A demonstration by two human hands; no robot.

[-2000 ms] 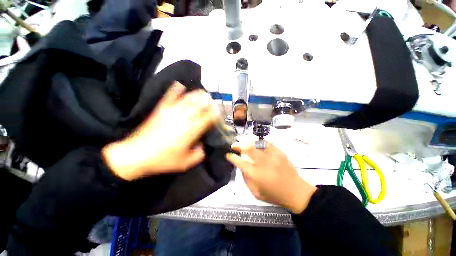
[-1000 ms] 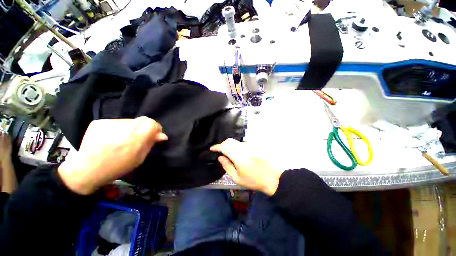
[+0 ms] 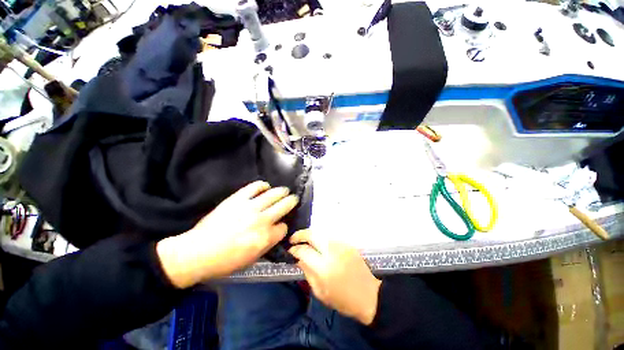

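Note:
A black garment piece (image 3: 198,157) lies in a heap left of the needle, its right edge at the presser foot (image 3: 299,152) of the white sewing machine (image 3: 342,61). My left hand (image 3: 229,236) lies on the cloth in front of the needle, fingers spread towards the seam edge. My right hand (image 3: 335,273) holds the cloth's near right edge at the table's front, between thumb and fingers. The fingertips of the two hands are close together. The cloth under the left palm is hidden.
Scissors (image 3: 457,195) with green and yellow handles lie right of the needle. A black band (image 3: 416,61) hangs over the machine head. Whitish scraps (image 3: 571,183) and a wooden-handled tool (image 3: 588,222) lie at the right. A measuring tape (image 3: 479,254) runs along the front edge. A blue crate (image 3: 193,321) is below.
My left hand has moved right and lies flatter on the cloth near the needle. My right hand has moved lower, to the table's front edge. The camera view has shifted too.

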